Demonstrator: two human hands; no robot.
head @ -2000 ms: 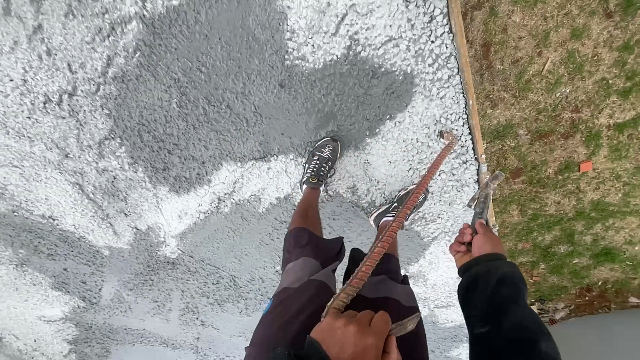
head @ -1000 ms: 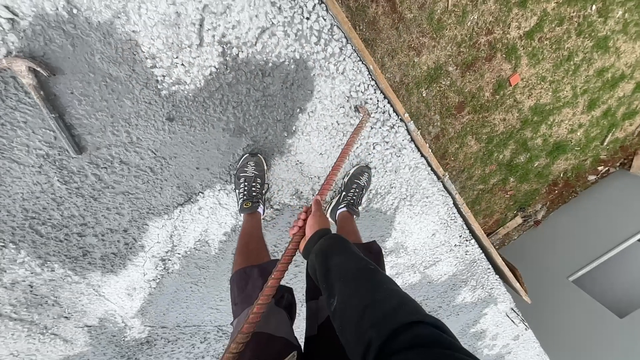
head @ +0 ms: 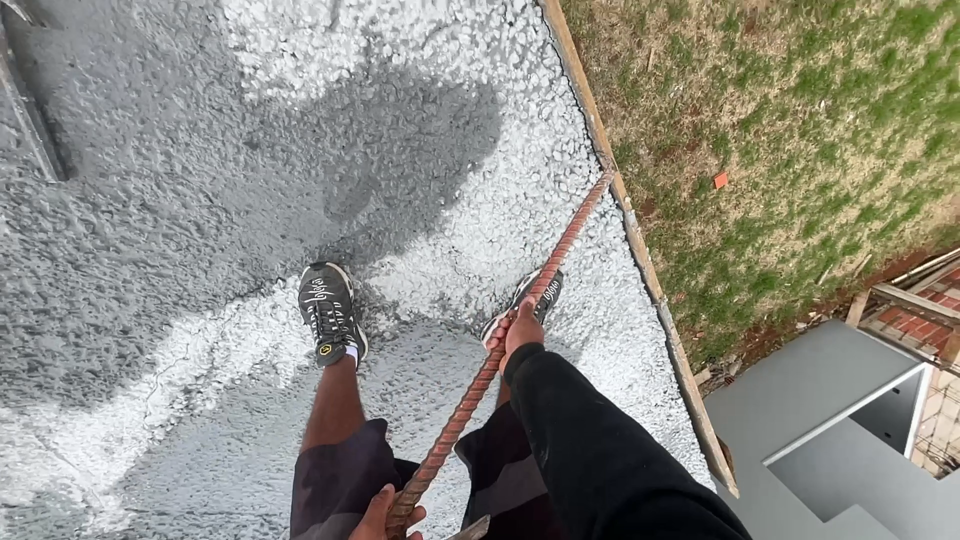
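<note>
A rusty ribbed steel bar (head: pixel 457 420) slants up and to the right, past my legs. My right hand (head: pixel 519 330) grips it near its middle, in front of one shoe. Lower down, my left hand (head: pixel 386 517) is wrapped around it, partly cut off by the bottom edge. The bar's far tip meets the inner edge of a long wooden board (head: pixel 637 247) that runs along the rough concrete slab (head: pixel 420 300). A flat end piece (head: pixel 474 529) shows beside my left hand. At the far left lies a hammer (head: pixel 30 112), its head partly out of view.
Beyond the board, patchy grass (head: pixel 750 97) appears to lie at a lower level, with a small orange piece (head: pixel 721 180) on it. At lower right are a grey surface (head: pixel 817 390) with a recessed opening and some stacked bricks (head: pixel 911 319). My shoes (head: pixel 327 311) stand on the slab.
My right hand held the hammer two seconds ago; the hammer now lies on the slab and that hand grips the bar. The bar's tip has moved from the concrete to the board's edge.
</note>
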